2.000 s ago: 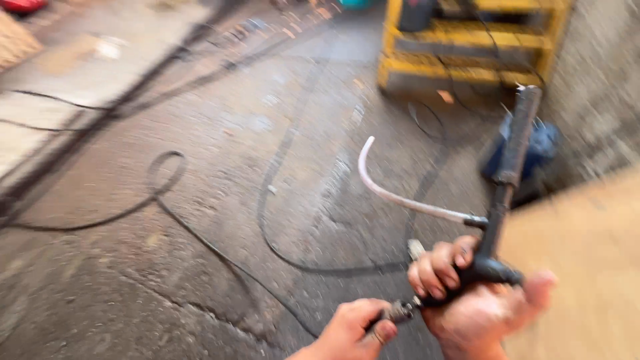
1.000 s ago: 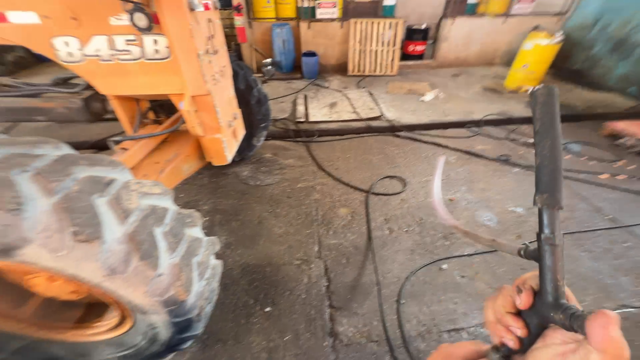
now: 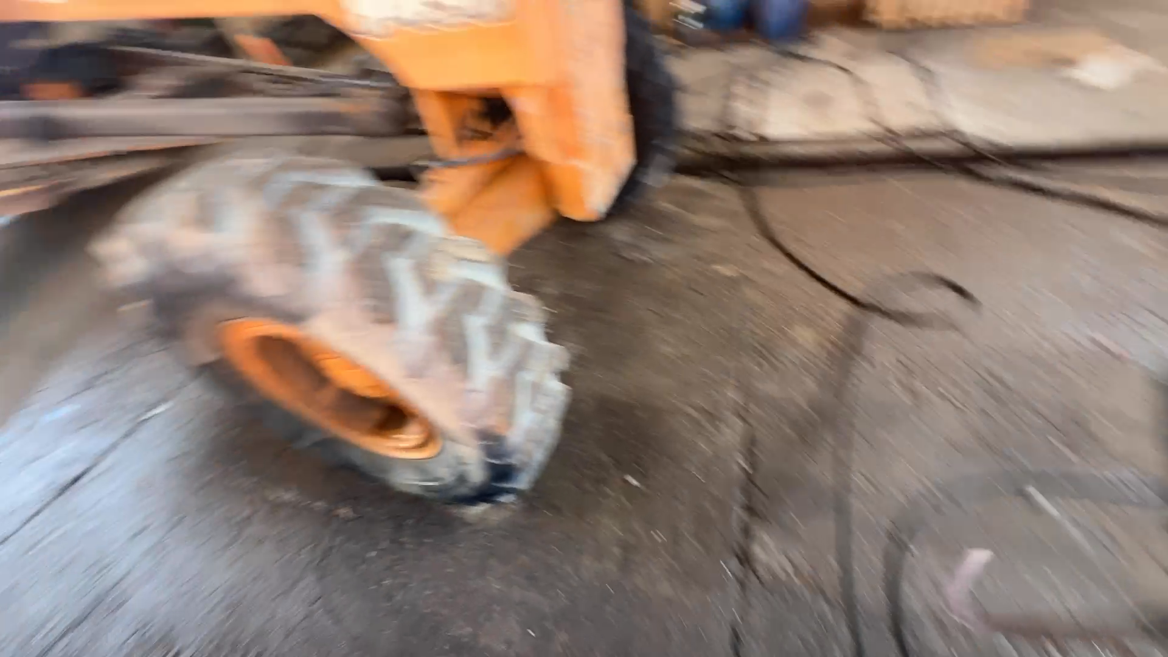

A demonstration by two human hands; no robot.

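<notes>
Neither of my hands shows in the head view, so what they hold cannot be seen. At the lower right edge the pale end of a thin curved tube (image 3: pixel 969 577) comes into the picture, badly blurred. Left of the middle stands a large treaded tire (image 3: pixel 429 301) on an orange wheel rim (image 3: pixel 338 388). It belongs to an orange heavy machine (image 3: pixel 575 100), whose frame reaches down behind the tire. Motion blur covers most of the picture.
A black hose or cable (image 3: pixel 794 260) loops over the stained concrete floor (image 3: pixel 639 511) on the right. Behind it runs a dark channel or edge (image 3: pixel 912 151) along a paler raised strip. Blue containers (image 3: pixel 780 16) and a wooden pallet or crate (image 3: pixel 949 11) stand at the top.
The view has swung left and down toward the wheel. My hands and the black pipe-like tool, seen in both earlier frames, are out of view; only the pale tube end shows.
</notes>
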